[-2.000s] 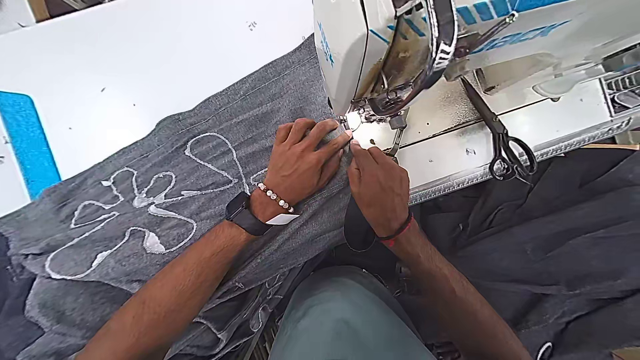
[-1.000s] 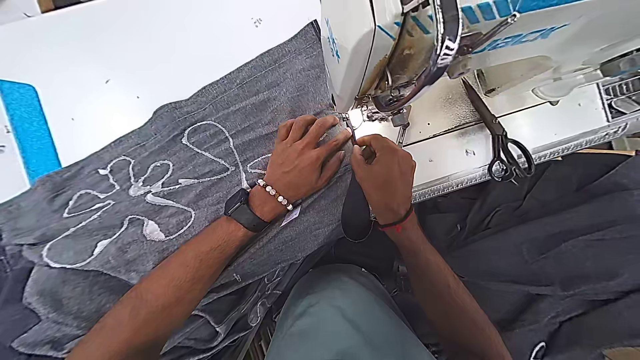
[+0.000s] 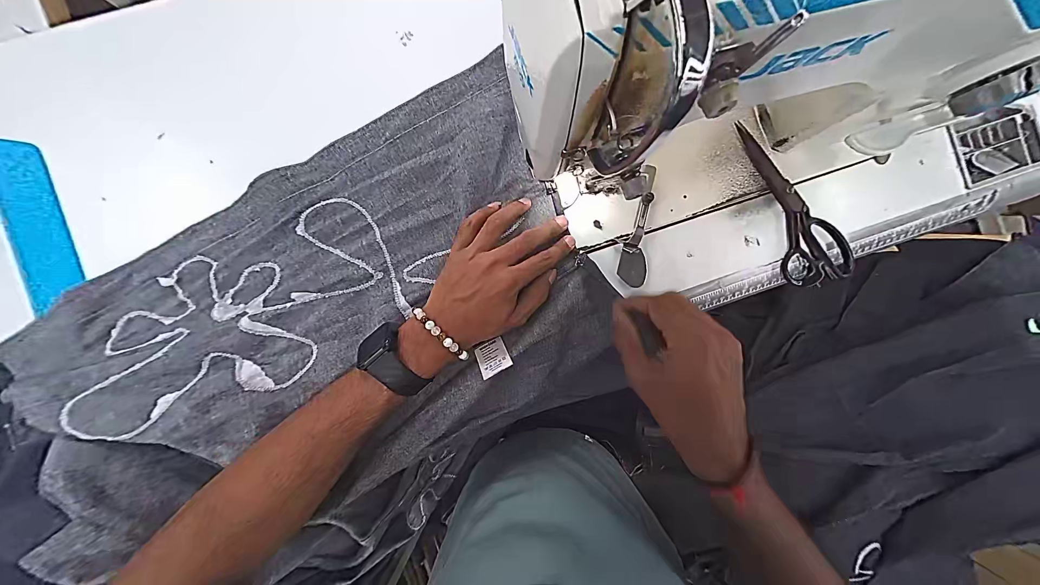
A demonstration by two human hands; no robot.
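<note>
Grey denim cloth [image 3: 341, 171] with white looped embroidery lies across the bed of a Jack sewing machine [image 3: 552, 81], its right edge by the lit presser foot [image 3: 552, 188]. My left hand [image 3: 491, 272] rests flat on this cloth, fingers spread, the fingertips just below the foot. A small white label [image 3: 493, 357] bearing writing shows below its wrist. My right hand [image 3: 686, 374] is blurred, held off the machine's front edge at the cloth's right side, fingers curled; whether it holds anything is unclear. Black-handled scissors [image 3: 800, 219] lie on the machine bed.
Dark cloth [image 3: 910, 349] is heaped at the right, below the machine's edge with its ruler strip [image 3: 747, 284]. More grey cloth hangs in folds at the lower left. My knee [image 3: 561, 504] is below the cloth. The white table [image 3: 203, 89] extends to the left.
My right hand has moved from beside the presser foot down and to the right. The dark strip that hung below it is no longer seen there. My left hand stays on the cloth.
</note>
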